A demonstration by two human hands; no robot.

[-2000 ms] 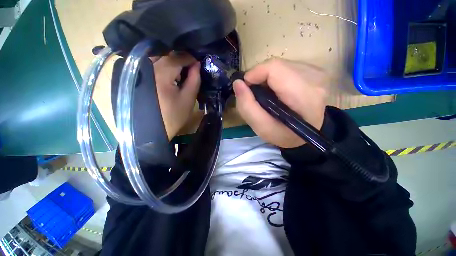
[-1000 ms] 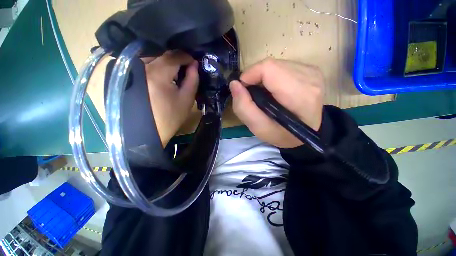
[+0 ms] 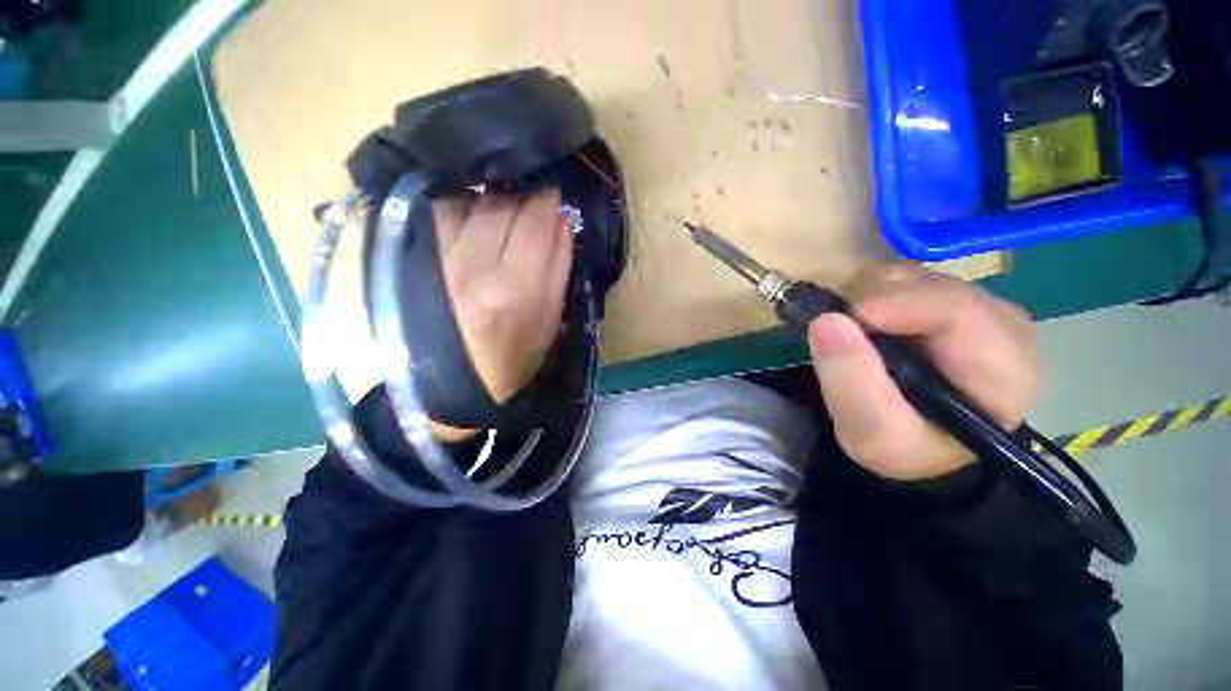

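A black headset (image 3: 493, 128) is held over the tan work board. Its two clear headband tubes (image 3: 385, 358) curve down towards me. My left hand (image 3: 510, 277) is inside the headset, between the headband pad and the open ear cup (image 3: 604, 216), gripping it; some fingertips are hidden. My right hand (image 3: 918, 365) holds a soldering iron (image 3: 932, 385) by its black handle. The metal tip points up and left over the board, apart from the headset.
The tan work board (image 3: 716, 149) bears dark specks and a thin wire strand. The blue tray (image 3: 918, 203) at the right holds a yellow sponge (image 3: 1056, 155) in a dark holder and metal loops. The green bench edge runs below. Blue crates (image 3: 189, 632) stand at lower left.
My right hand has moved right with the soldering iron, away from the open ear cup, so the tip now shows. The headset appears lower and smaller. The view has shifted, with more tray visible.
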